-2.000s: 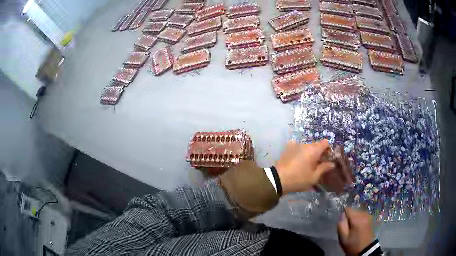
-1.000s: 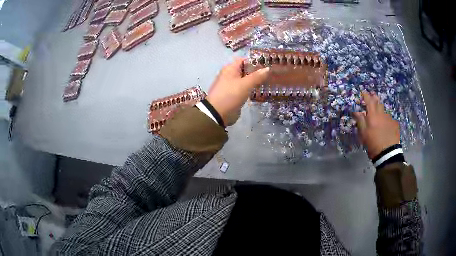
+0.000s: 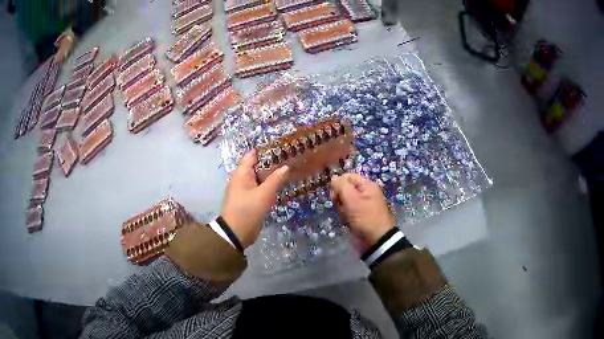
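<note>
My left hand (image 3: 248, 202) holds an orange-brown circuit board panel (image 3: 308, 164) by its left end, above the heap. Dark marks line both long edges of the panel. My right hand (image 3: 361, 204) is at the panel's lower right edge with its fingers pinched together. Whether a small part is between the fingertips cannot be told. Under and around the panel lies a large heap of small leaded components (image 3: 404, 132), blue, violet and white. A clear plastic sheet (image 3: 467, 189) shows around the heap.
A stack of panels (image 3: 151, 232) lies at the left, near my left sleeve. Many laid-out panels (image 3: 263, 59) stand in slanting columns across the back and left of the pale table (image 3: 99, 265). Another person's hand (image 3: 65, 44) shows at the far left. Red objects stand beyond the table at the right.
My right hand has moved from over the heap to the panel's lower edge. The panel is now tilted in my left hand. The view has shifted right.
</note>
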